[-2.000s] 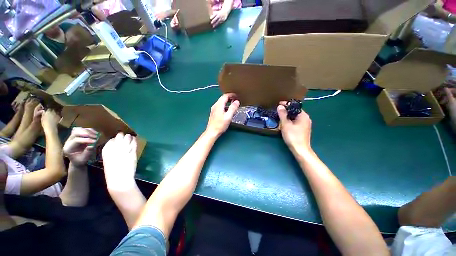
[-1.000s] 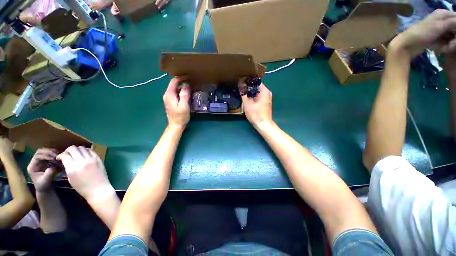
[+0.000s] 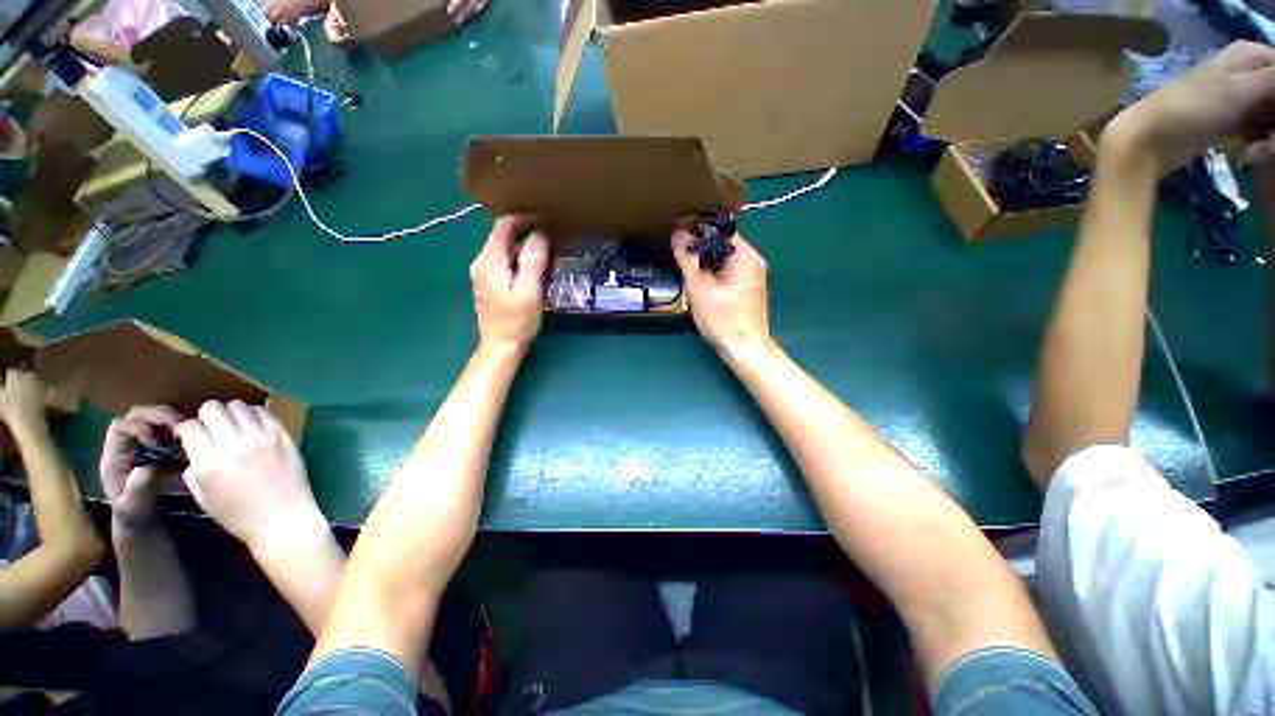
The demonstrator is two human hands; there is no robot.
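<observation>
A small brown mailer box stands on the green table with its lid raised at the back. Inside lie a clear shiny bag at the left, a pale grey-blue block in the middle and dark parts beside it. My left hand grips the box's left side, with its thumb at the inner edge. My right hand is at the right side and holds a black cable bundle; whether it also grips the box wall is hard to tell.
A large carton stands behind the box. Another open box with black cables is at the right, near a person's arm. At the left, a person's hands work at a box. A white cord, power strip and blue object lie beyond.
Over two seconds the view has shifted, and the box now sits more squarely before me. Both hands remain at its sides, with the cable bundle still in my right hand.
</observation>
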